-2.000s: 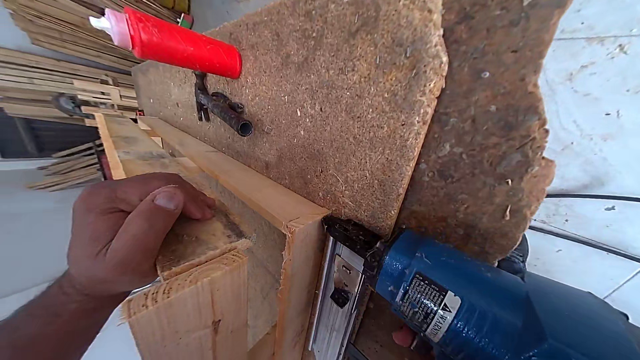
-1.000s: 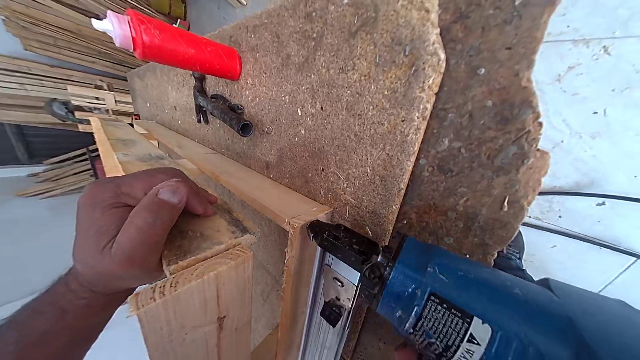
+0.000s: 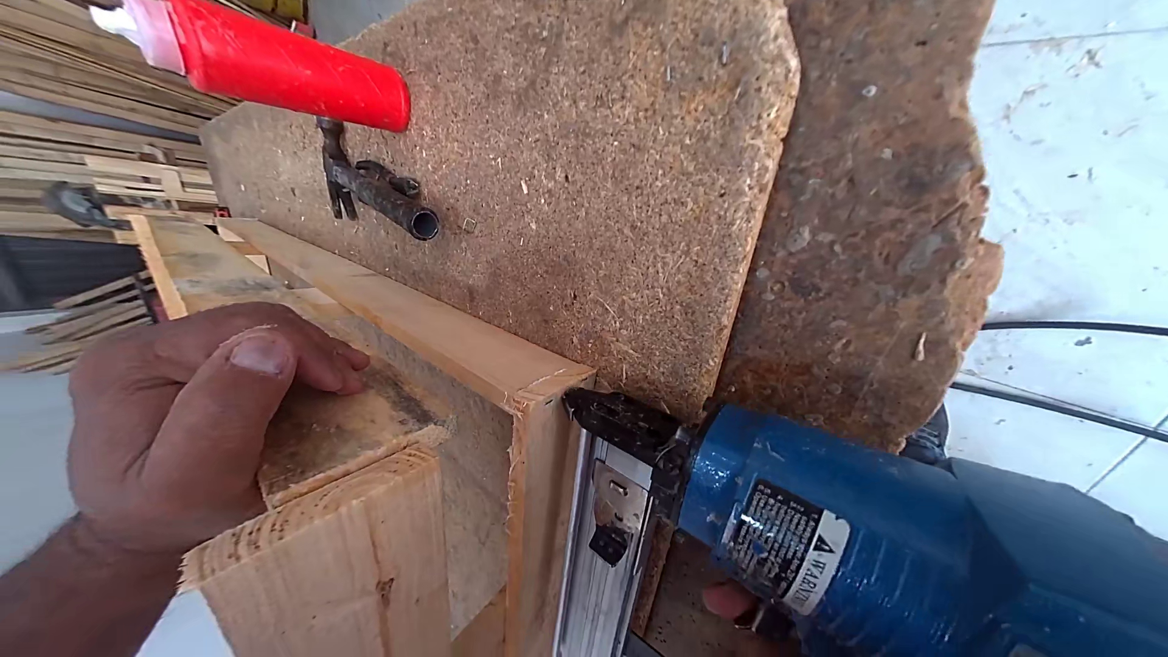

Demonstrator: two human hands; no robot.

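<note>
My left hand (image 3: 210,411) grips a stained wooden board (image 3: 365,429) at the left of a pale timber frame (image 3: 438,338). Against that board's end lies a thick wooden plank (image 3: 338,557). At the lower right, my right hand (image 3: 730,599) holds a blue pneumatic nailer (image 3: 821,520); only a finger shows near its trigger, and the tool hides the rest. The nailer's black nose (image 3: 620,420) touches or nearly touches the frame's near corner. Its silver magazine (image 3: 598,547) runs down alongside the frame's end piece (image 3: 543,511).
A particleboard worktop (image 3: 584,182) carries a red squeeze bottle (image 3: 292,68) and a dark metal claw hammer (image 3: 365,187). Another worn board (image 3: 849,210) with a ragged edge lies to the right. Black hoses (image 3: 1068,411) cross the tiled floor. Wood strips (image 3: 82,73) are piled at the far left.
The nailer's nose has shifted slightly up and left against the frame's corner since the earliest frame. My left hand keeps its grip on the board.
</note>
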